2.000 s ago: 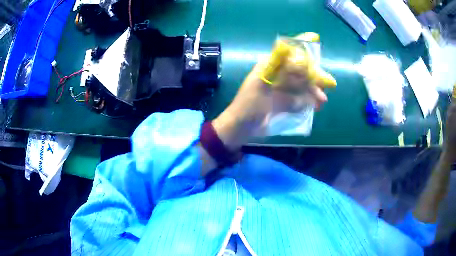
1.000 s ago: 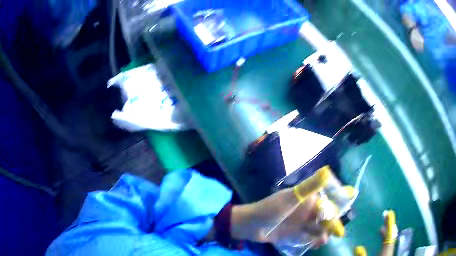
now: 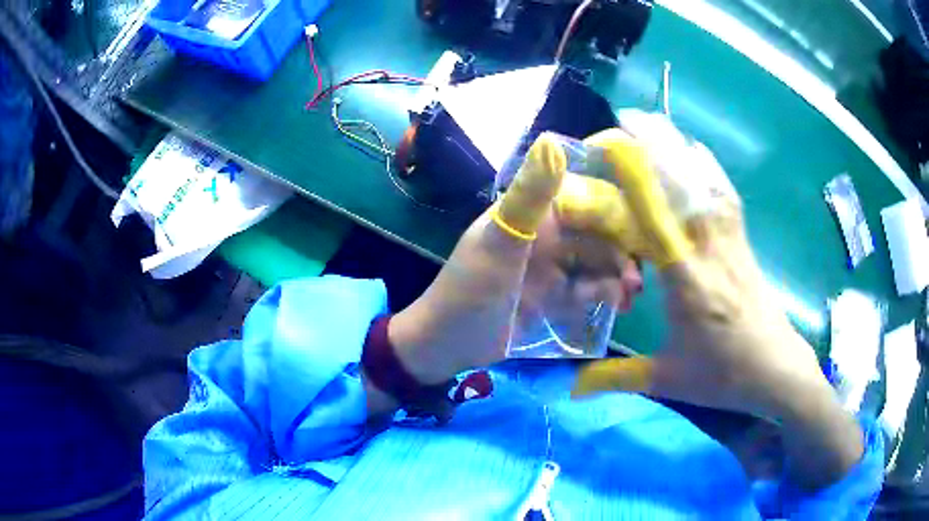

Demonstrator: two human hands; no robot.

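Note:
My left hand (image 3: 458,295), with yellow finger cots and a dark red wristband, holds a clear rectangular panel (image 3: 558,331) tilted above the bench's front edge. The panel's lower part shows below my fingers. My right hand (image 3: 728,305) is blurred at the panel's right side. Its cot-covered fingers are near the panel's top and its thumb is spread below. Whether it touches the panel is unclear. Behind my hands lies a black optical engine housing (image 3: 448,158) with a white triangular side (image 3: 499,107); my hands hide its right part.
A blue parts bin (image 3: 260,51) is at the upper left. Red and thin wire leads (image 3: 357,79) lie beside the housing. Another black unit (image 3: 601,22) is at the top. A printed white bag (image 3: 194,198) is at the left bench edge. White slips (image 3: 902,244) lie at the far right.
The view has swung back toward the right from the bin side. My left hand and the panel are now over the front edge. My right hand has come up beside the panel.

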